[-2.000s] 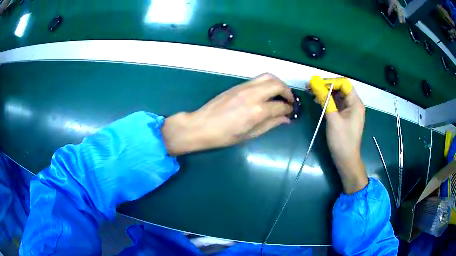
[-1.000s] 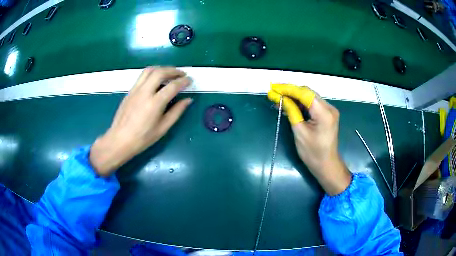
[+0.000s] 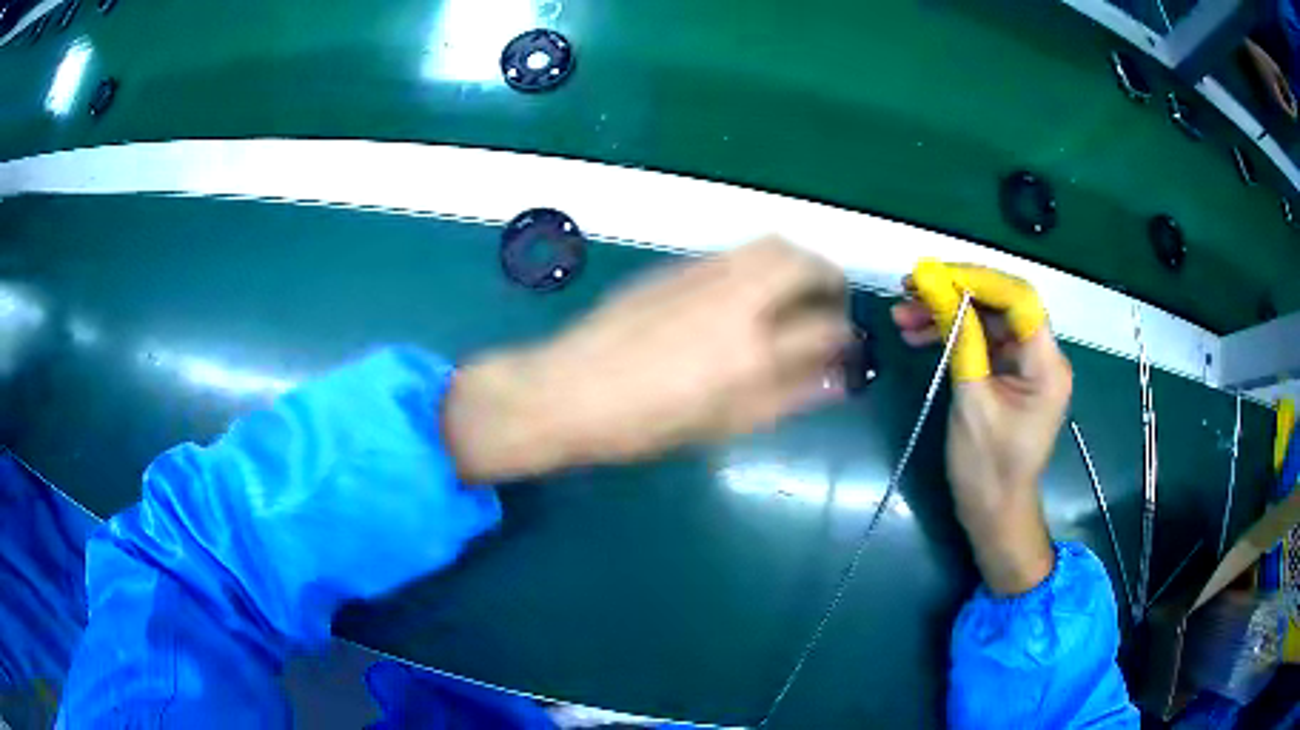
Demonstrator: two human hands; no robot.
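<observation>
My left hand [image 3: 670, 357], bare and blurred, is at the centre, its fingers at a round black part [image 3: 861, 360] mostly hidden behind them; whether it grips the part cannot be told. My right hand [image 3: 994, 357], with yellow finger cots on thumb and finger, pinches the top of a long thin magnet stick [image 3: 891, 492] that slants down to the bench's front edge. Another round black part [image 3: 543, 248] lies against the white rail, left of centre, with small silver dots near its rim.
The white rail [image 3: 357, 166] divides the dark-green bench top [image 3: 613, 585] from the green conveyor belt [image 3: 798, 129], which carries several black parts. Thin silver rods [image 3: 1148, 456] lie at the bench's right end. A brown carton [image 3: 1247, 549] and a clear plastic pack [image 3: 1237, 628] are at the right edge.
My left hand has moved right, towards my right hand. A black part now shows beside its fingers. My right hand has shifted right in view with the stick. Belt parts have changed position.
</observation>
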